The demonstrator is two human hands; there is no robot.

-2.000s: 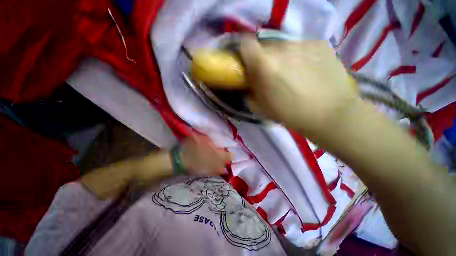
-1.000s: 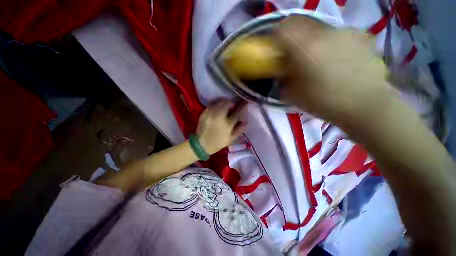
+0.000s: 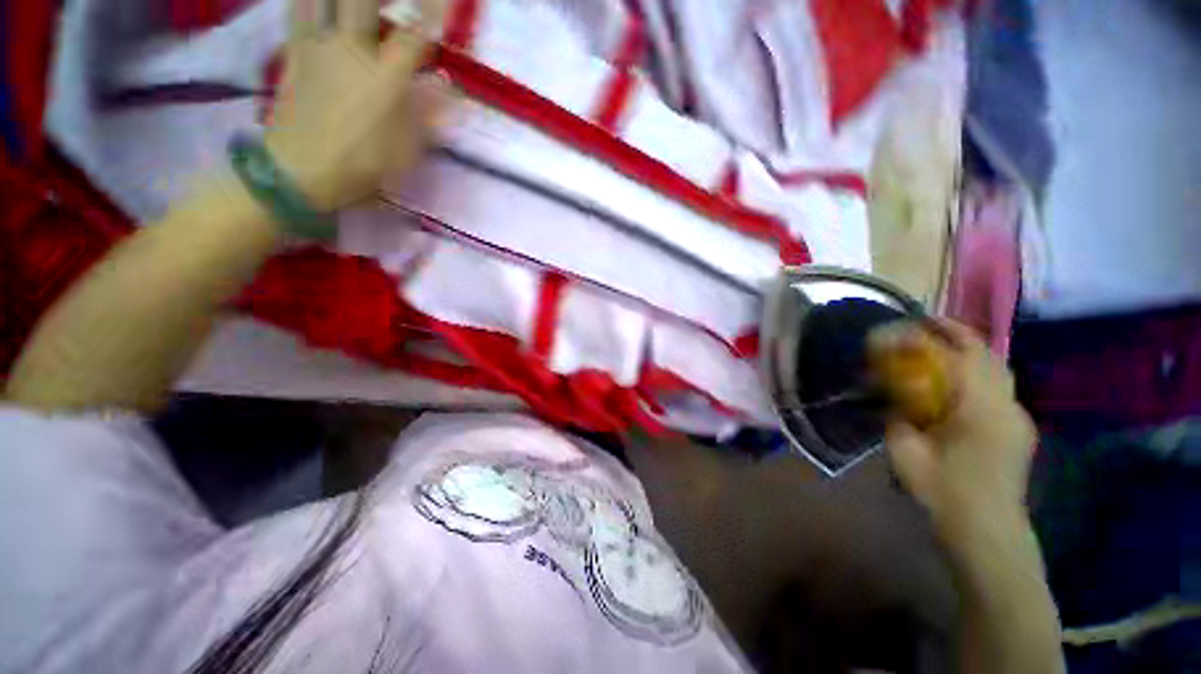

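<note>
The white garment with red bands (image 3: pixel 593 171) lies across the table, its long white panel edged in red running from upper left to lower right. My left hand (image 3: pixel 349 119) is on the cloth at the upper left, a green bangle at the wrist; its fingers are blurred and cut by the top edge, so I cannot tell if they grip. My right hand (image 3: pixel 968 428) is closed on the yellow handle of the steam iron (image 3: pixel 823 362). The iron's pointed tip faces down at the table's front edge, by the right end of the panel. Its underside is hidden.
Red cloth (image 3: pixel 323 303) bunches along the front edge. Right of the garment are a bare strip of beige table cover (image 3: pixel 911 198) and a pink pad (image 3: pixel 985 263). A pale surface is at the upper right. The dark floor (image 3: pixel 751 540) shows below; a beige cord lies lower right.
The iron and my right hand have moved from the upper middle to the lower right. My left hand has moved to the upper left. The view has turned, and the panel lies more crosswise.
</note>
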